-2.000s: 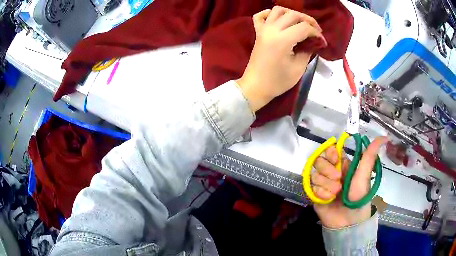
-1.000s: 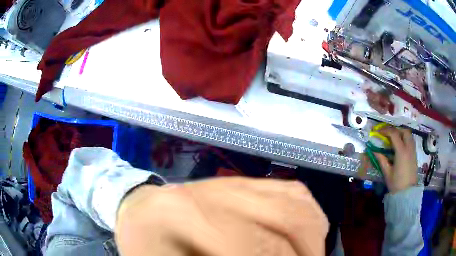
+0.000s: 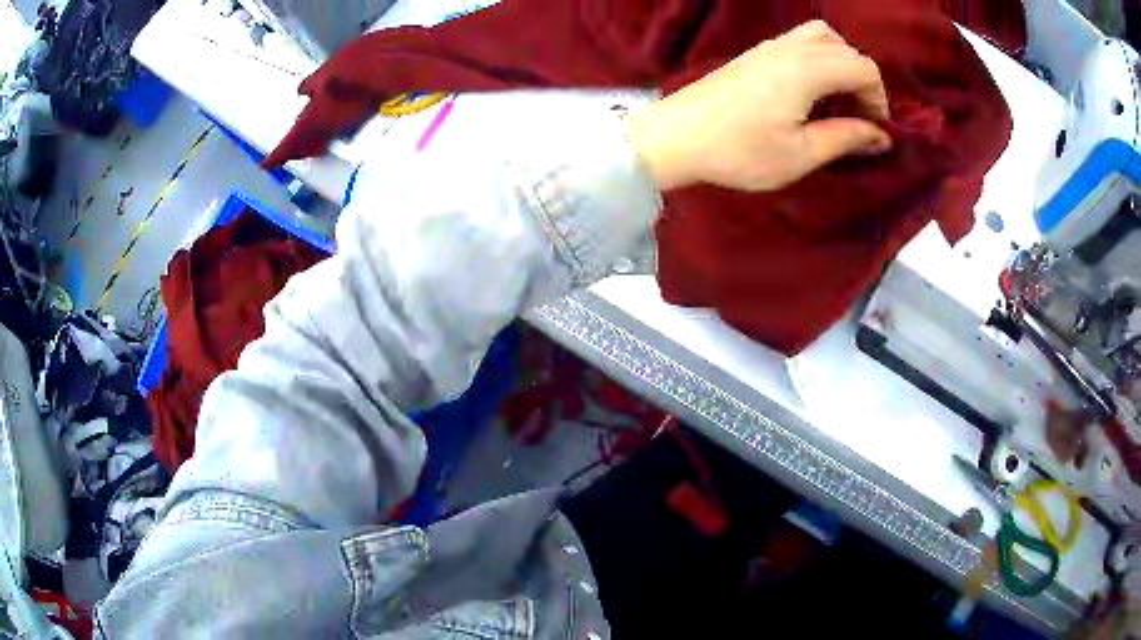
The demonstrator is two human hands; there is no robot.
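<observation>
My left hand [image 3: 770, 113] is over the dark-red garment [image 3: 763, 269], its thumb and fingers closed on a fold of the cloth. The garment lies across the white table, with a long narrow part reaching left. The green-and-yellow-handled scissors [image 3: 1029, 550] lie near the table's front edge at the lower right, with no hand on them. Their blades are hard to make out. My right hand is not in view.
The sewing machine [image 3: 1101, 188] stands at the right with metal guides. A pale measuring tape [image 3: 751, 425] runs along the table edge. A blue bin [image 3: 157, 356] with red pieces is at lower left. A pink stick [image 3: 436, 125] lies on the table.
My left hand has moved from low in the foreground back up onto the garment and taken hold of it. My right hand has let go of the scissors and left the view.
</observation>
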